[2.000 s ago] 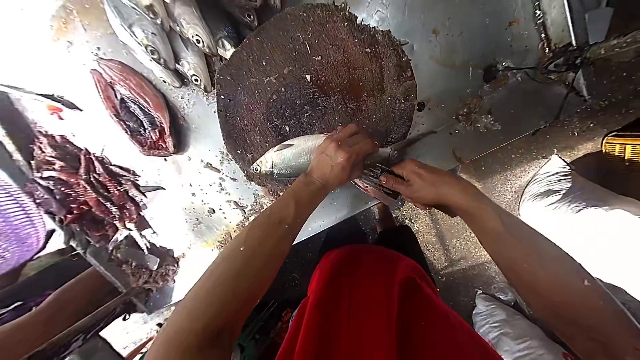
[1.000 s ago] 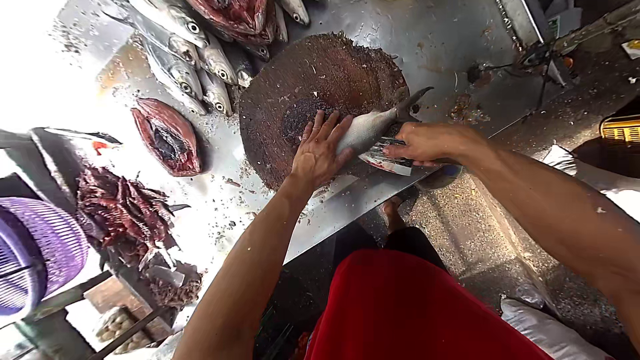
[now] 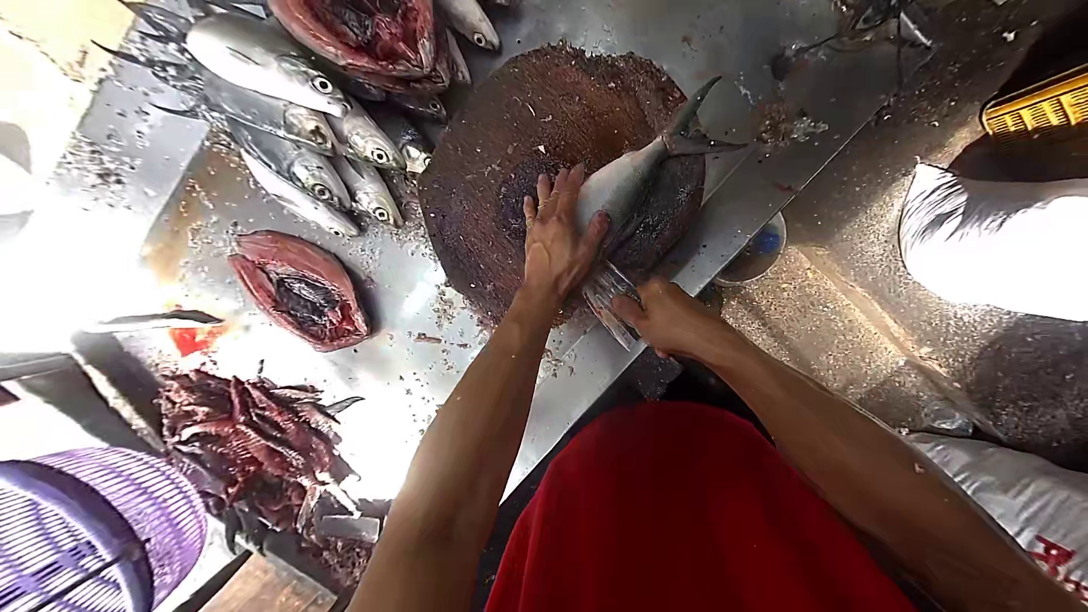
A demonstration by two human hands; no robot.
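Observation:
A silvery whole fish [image 3: 625, 187] lies on a round, dark wooden chopping block [image 3: 484, 170], its forked tail toward the upper right. My left hand [image 3: 557, 234] rests against the fish with its fingers spread over the fish and block. My right hand [image 3: 671, 314] is closed around the handle of a tool with a metal blade [image 3: 608, 297], most likely a knife, at the block's near edge. The handle is mostly hidden in the fist. The fish's head end is hidden by my left hand and the blade.
Several whole fish [image 3: 263, 64] and an opened red-fleshed fish [image 3: 365, 34] lie at the upper left. Another opened fish [image 3: 306, 289] lies left of the block on the metal table [image 3: 399, 399]. Reddish fish scraps [image 3: 246, 442] and a purple plastic basket [image 3: 161, 510] are lower left.
The fish has turned on the block: its head pointed left two seconds ago, and its tail now points up and right. My left hand has gone from gripping its body to lying spread against it.

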